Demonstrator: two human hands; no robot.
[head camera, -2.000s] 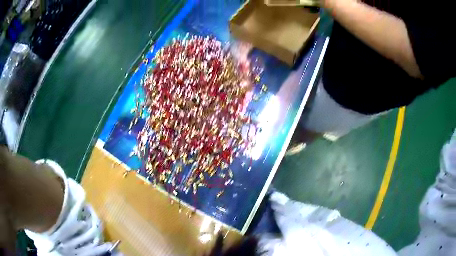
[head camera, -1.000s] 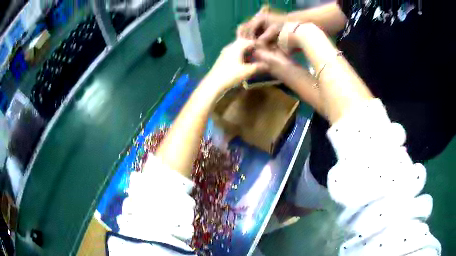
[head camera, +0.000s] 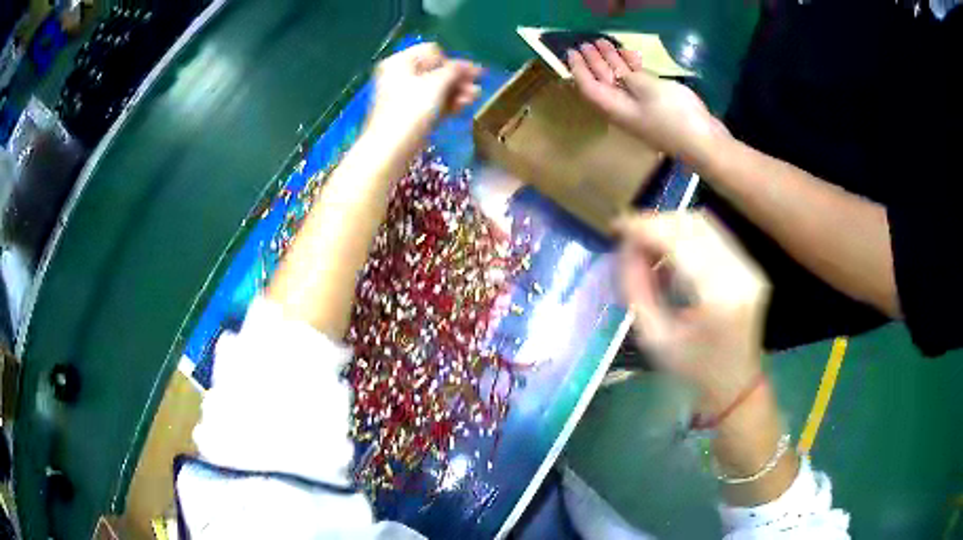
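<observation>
A big pile of small red-wired components (head camera: 428, 306) lies on the glossy blue sheet (head camera: 539, 422). My left hand (head camera: 420, 90) is above the sheet's far end, left of the open brown cardboard tray (head camera: 576, 148). Its fingers are curled, and whether they hold anything cannot be seen. My right hand (head camera: 697, 301) is blurred at the tray's near right corner, fingers bent; its contents cannot be made out. The tray looks nearly empty, with a small mark or slot at its left side. My left forearm covers part of the pile.
Another person's open hand (head camera: 649, 105) rests at a pale card with a black area (head camera: 549, 47) beyond the tray. That person's dark clothing is at right. A green conveyor belt (head camera: 201, 179) runs along the left. Brown cardboard (head camera: 158, 454) shows at lower left.
My hands were together with the other person's hands above the tray; they have moved apart, left hand leftward, right hand down and right. The pale card now shows.
</observation>
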